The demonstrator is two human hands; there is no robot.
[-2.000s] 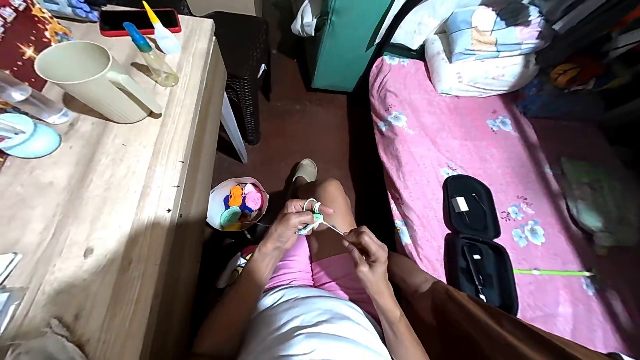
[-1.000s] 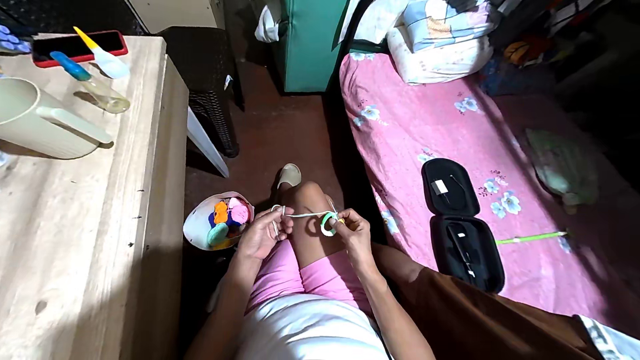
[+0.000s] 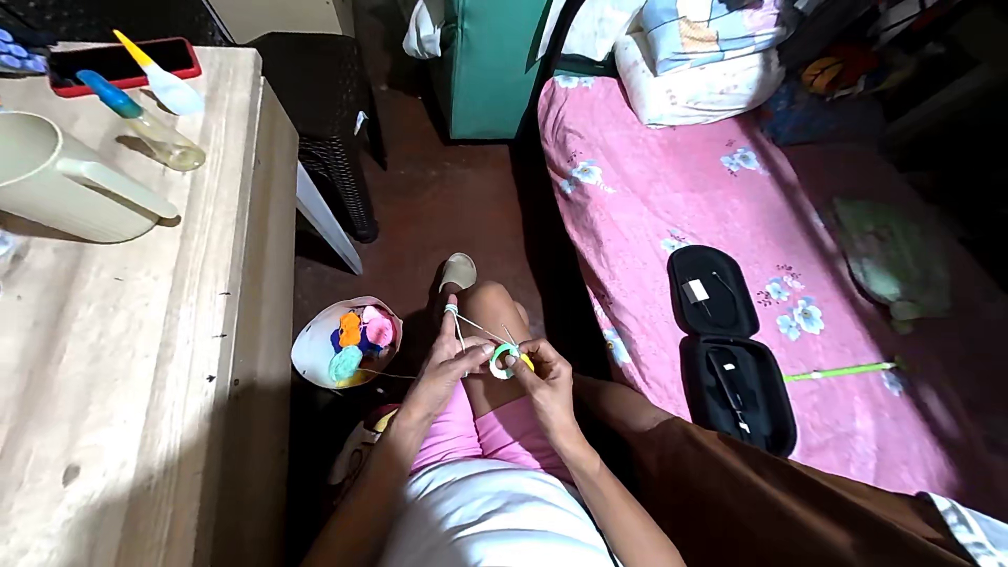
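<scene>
Pale yarn (image 3: 475, 323) is wound around a raised finger of my left hand (image 3: 450, 364) and runs across to my right hand (image 3: 545, 373). Between the hands is a small green and white ring-shaped piece (image 3: 503, 361), pinched by my right fingers and touched by my left thumb. A thin crochet hook (image 3: 509, 335) sticks up from my right hand, and something yellow shows beside its fingers. Down to the left, a white bucket (image 3: 309, 356) holds balls of yarn (image 3: 350, 329) in orange, pink, blue and mint. A strand leads from it toward my left hand.
At left, a wooden table (image 3: 126, 354) carries a beige pitcher (image 3: 79, 185), a glue bottle (image 3: 161, 142) and a red-edged phone (image 3: 126, 67). A dark woven stool (image 3: 335, 150) stands behind. On the pink bed (image 3: 646, 181) lie an open black case (image 3: 736, 394) and a green strip (image 3: 839, 372).
My hands have come closer together than one second ago, and a left finger now points up with yarn around it. The ring-shaped piece, in my left hand two seconds ago, is in my right fingers.
</scene>
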